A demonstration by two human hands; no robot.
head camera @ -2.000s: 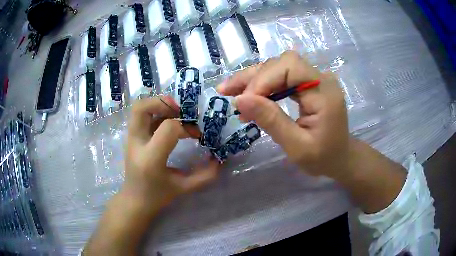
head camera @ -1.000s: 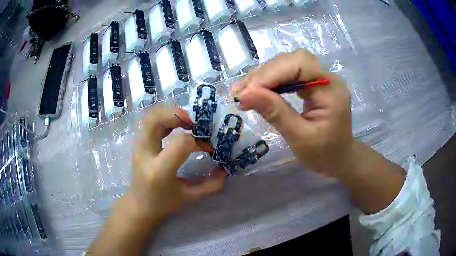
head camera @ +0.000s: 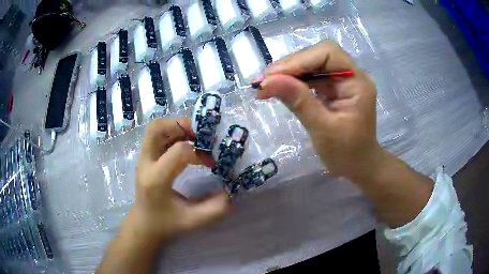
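Note:
My left hand (head camera: 166,179) holds three electronic units fanned out, with their dark circuit boards facing up: an upper board (head camera: 207,120), a middle board (head camera: 231,150) and a lower right board (head camera: 256,174). Their white bodies are mostly hidden below the boards. My right hand (head camera: 327,107) pinches a thin pointed tool (head camera: 335,74) with a red tail end. Its tip points left, above and to the right of the units, and touches none of them.
A clear plastic tray (head camera: 316,40) with rows of white units with black side strips lies behind my hands. A smartphone (head camera: 61,92) with a white cable is at left. A second tray (head camera: 24,203) is at lower left, a dark pouch (head camera: 52,24) at upper left.
The tool in my right hand was beside the middle board two seconds ago; it has moved up and away. My left hand and the three units have shifted a little, first right, then back left and lower.

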